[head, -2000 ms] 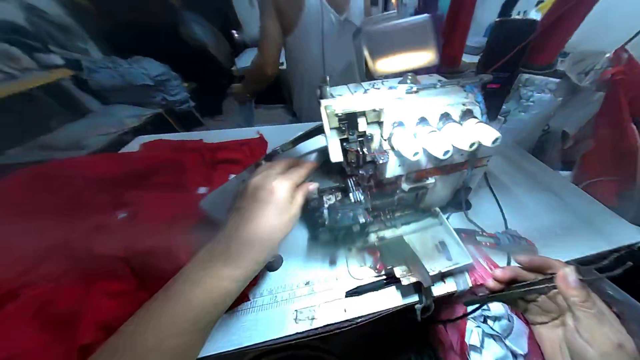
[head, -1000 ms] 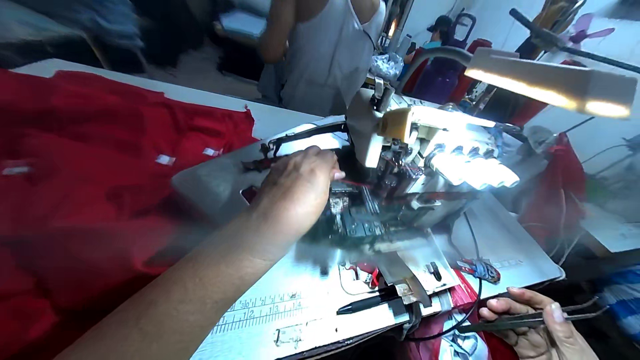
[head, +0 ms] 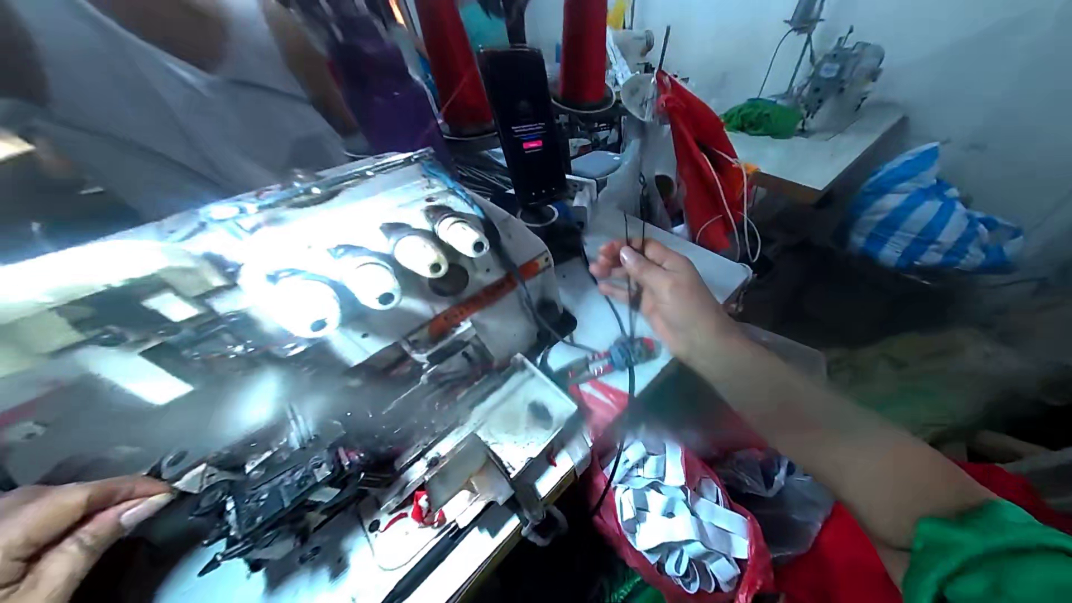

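Note:
A white overlock sewing machine (head: 368, 335) with several round tension knobs fills the left and middle of the head view. At its lower left, my left hand (head: 75, 523) pinches a small part at the edge of the looper and presser area (head: 285, 494); what the part is cannot be told. My right hand (head: 657, 289), right of the machine head, holds long thin metal tweezers (head: 631, 293) upright. Below it, a small tool with a red and blue handle (head: 620, 356) lies on the table. A black pen-like tool (head: 427, 561) lies along the front edge.
A red bag of white elastic strips (head: 678, 519) is below the table edge. Behind the machine stand a phone (head: 526, 126) and red thread cones (head: 584, 59). A person in a light top (head: 209, 109) is at the back left. Another sewing machine (head: 846, 79) stands at the far right.
The view has swung right and closer to the machine. My right hand has risen from beside the table's front edge with the tweezers. My left hand is now at the machine's lower left.

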